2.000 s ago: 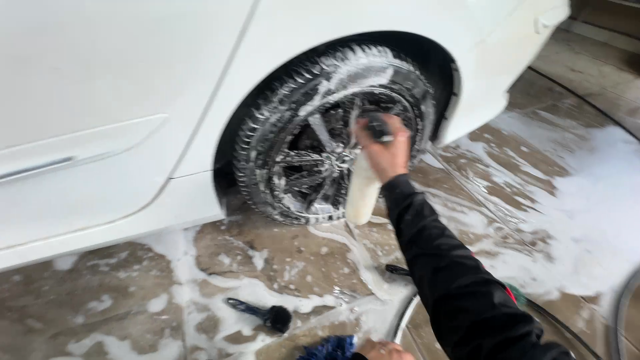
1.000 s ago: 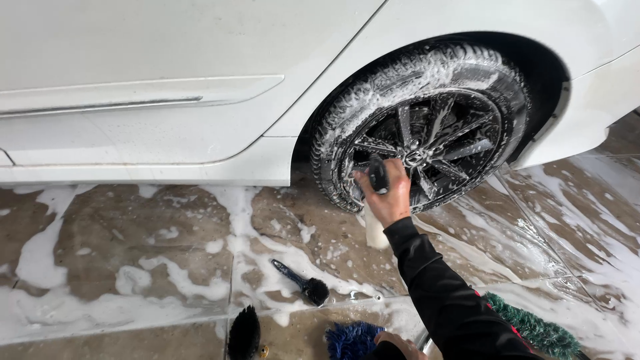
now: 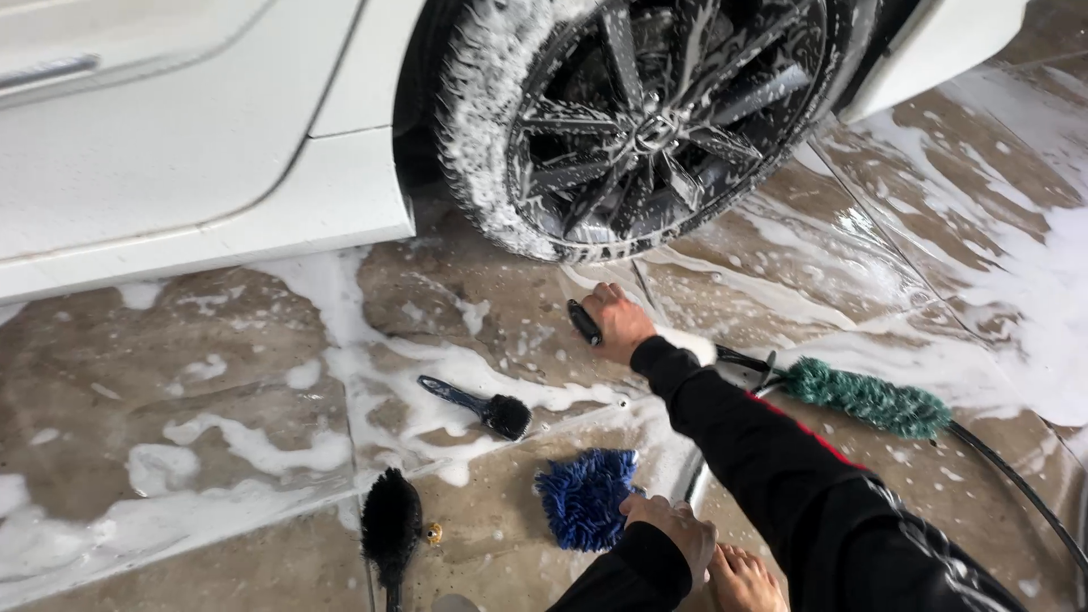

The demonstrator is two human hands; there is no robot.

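My right hand is closed around the black top of a white spray bottle, low over the wet floor below the car wheel. The wheel's black spokes carry foam streaks, and thick white foam covers the left side of the tyre. At the bottom, my left hand grips the right edge of a blue microfiber wash tool; its handle is hidden. A short-handled black brush lies on foamy floor between the hands and the car. Another, larger black brush lies at lower left.
The white car's side sill runs along the upper left. A green microfiber brush lies at right, beside a black hose. A small brass-coloured fitting sits near the larger brush. A bare foot shows at the bottom. Suds streak the floor.
My right hand, with the spray bottle, has moved from in front of the wheel down over the floor. The view has shifted closer to the wheel and floor.
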